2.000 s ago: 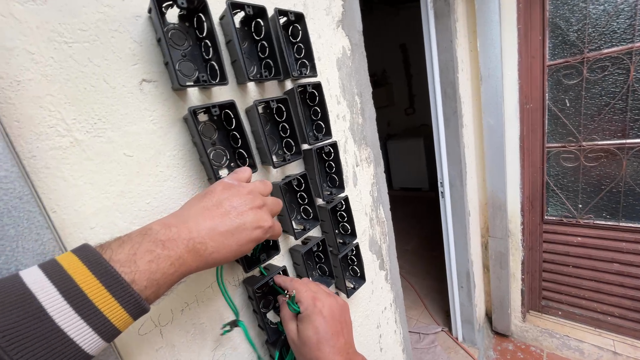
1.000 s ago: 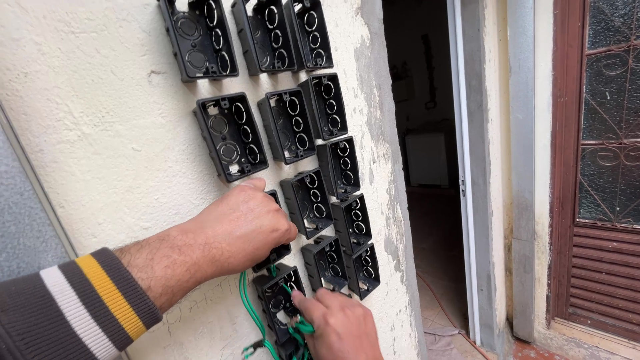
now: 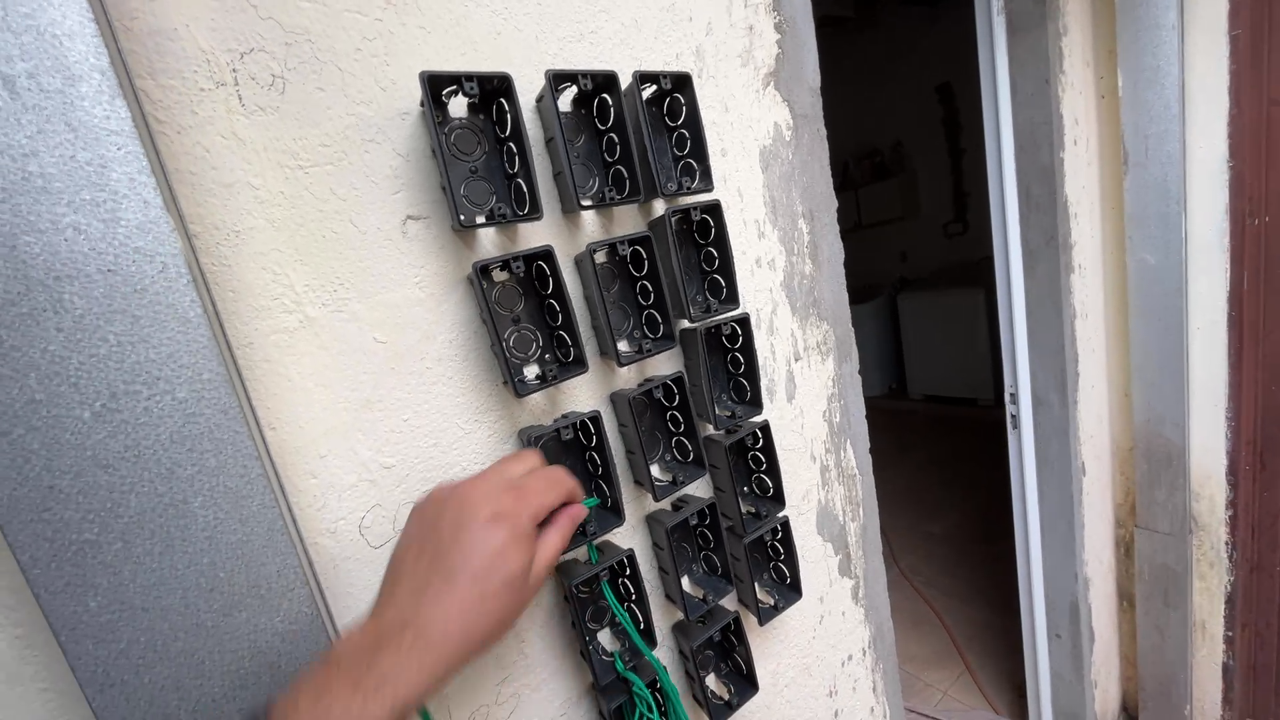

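Observation:
Several black plastic electrical boxes (image 3: 482, 150) are fixed in columns on the cream wall. My left hand (image 3: 480, 550) pinches the end of a green wire (image 3: 592, 502) at the third box down (image 3: 570, 440) of the left column. From there green wires (image 3: 635, 630) run down through the gap to the box below (image 3: 600, 585) and hang in a bundle at the bottom edge. My right hand is out of view.
A grey speckled panel (image 3: 130, 350) stands at the left. Right of the boxes, the wall's rough grey edge (image 3: 800, 180) borders a dark doorway with a white frame (image 3: 1008, 300). A reddish cable (image 3: 930, 605) lies on the floor inside.
My right hand has left the view. My left hand now shows a green wire end between its fingers at the third left box. The view has shifted, with more of the grey panel showing.

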